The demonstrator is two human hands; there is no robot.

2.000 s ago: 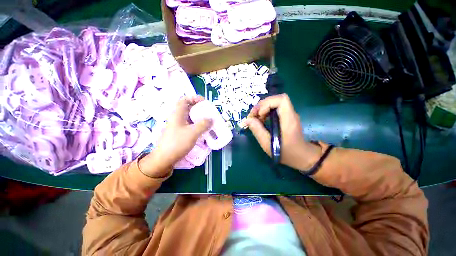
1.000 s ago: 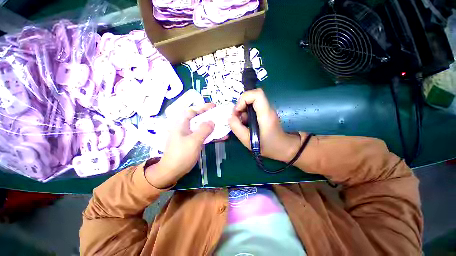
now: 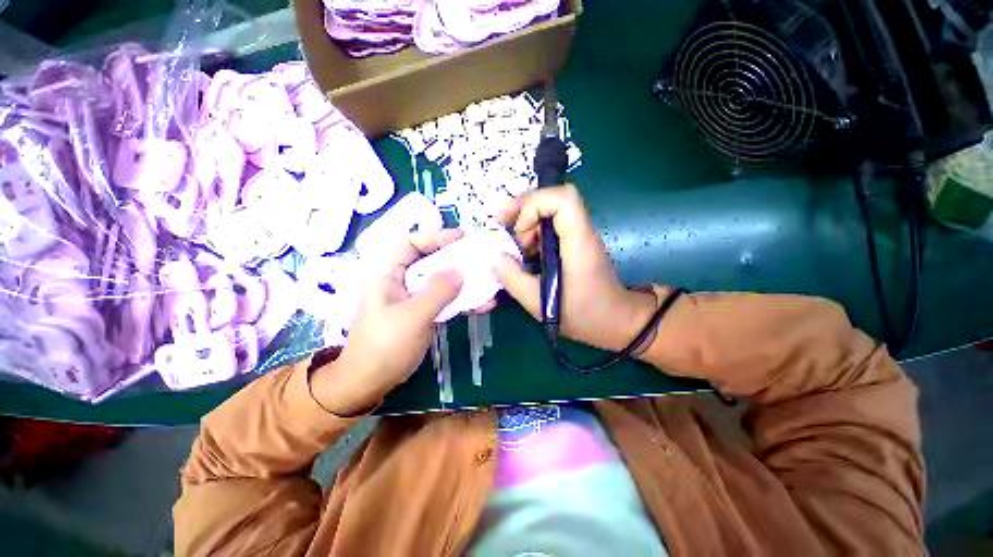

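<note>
My left hand (image 3: 397, 316) grips a pale pink housing (image 3: 466, 272), washed white by glare, over the bench near its front edge. My right hand (image 3: 572, 261) holds the black soldering iron (image 3: 551, 234) upright, its metal tip pointing away from me. The fingertips of my right hand also touch the right end of the housing. Whether a white insert sits in the housing cannot be told. A loose pile of small white inserts (image 3: 487, 145) lies beyond my hands. The iron's black cord (image 3: 610, 366) loops by my right wrist.
A clear bag of pink housings (image 3: 82, 218) lies far left, with loose housings (image 3: 294, 190) beside it. An open cardboard box (image 3: 457, 90) of housings stands top centre. A black fan (image 3: 740, 96) is upper right, with a black unit and cables beyond. Thin pale strips (image 3: 477, 348) lie below the held housing.
Compared with two seconds ago, my right hand has moved left to the housing, and the iron has swung upright into view. Since one second ago, the hands and housing have shifted only slightly.
</note>
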